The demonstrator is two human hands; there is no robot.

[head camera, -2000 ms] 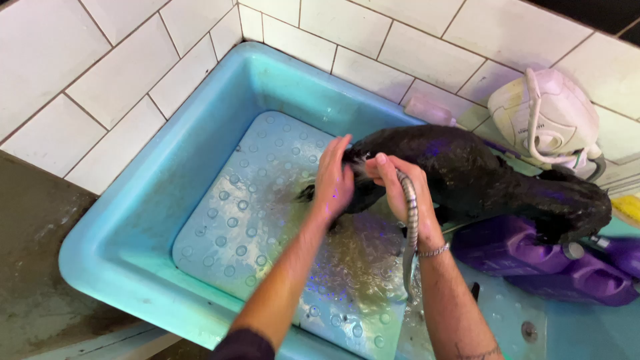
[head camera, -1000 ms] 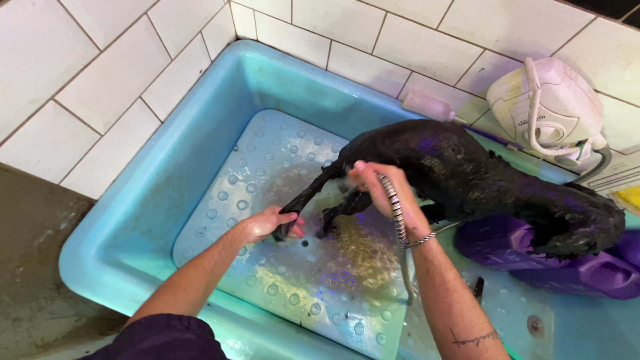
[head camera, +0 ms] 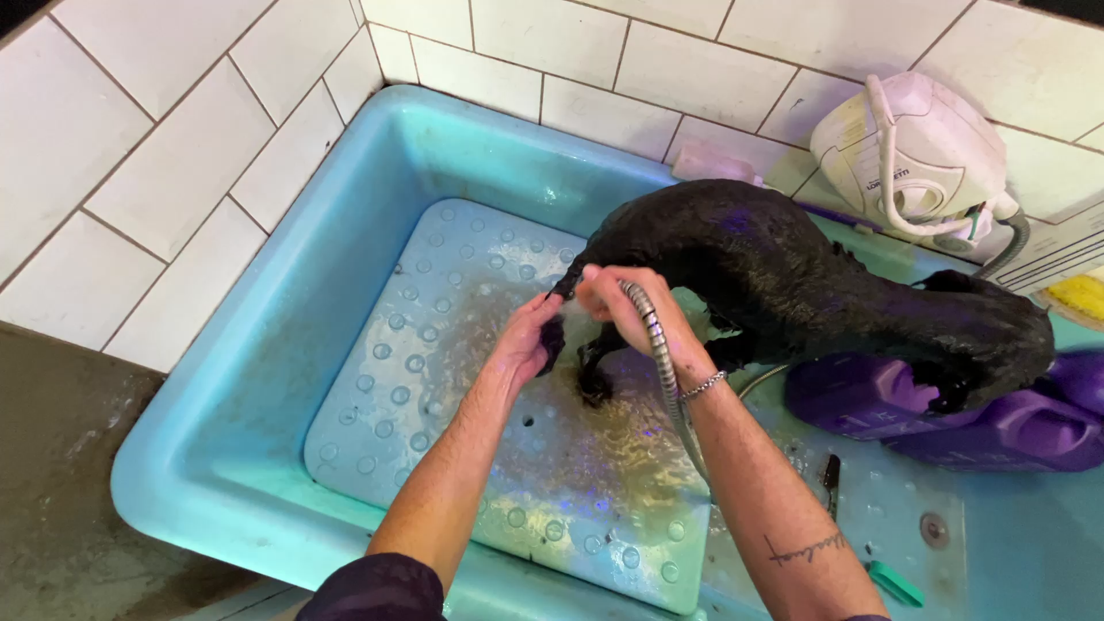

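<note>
A wet black dog (head camera: 759, 250) stands in a blue tub (head camera: 224, 345), its rear toward my hands and its head at the right. My left hand (head camera: 524, 336) is closed around the lower part of one hind leg or the tail; I cannot tell which. Close to its right, my right hand (head camera: 634, 306) grips the end of a metal shower hose (head camera: 662, 354) beside the dog's rump. The nozzle is mostly hidden by my fingers. Dirty water spreads over the blue bumpy mat (head camera: 517, 517) below.
Purple plastic jugs (head camera: 1000, 427) lie under the dog's head. A white steam-cleaner-like appliance (head camera: 914, 155) and a pale bottle (head camera: 714, 162) stand along the tiled wall. Near the drain (head camera: 934, 530) are a dark narrow tool (head camera: 831, 485) and a small green object (head camera: 895, 584).
My left hand has moved up and right, nearer the dog's rump and my right hand. A second earlier it held a dark limb farther to the left.
</note>
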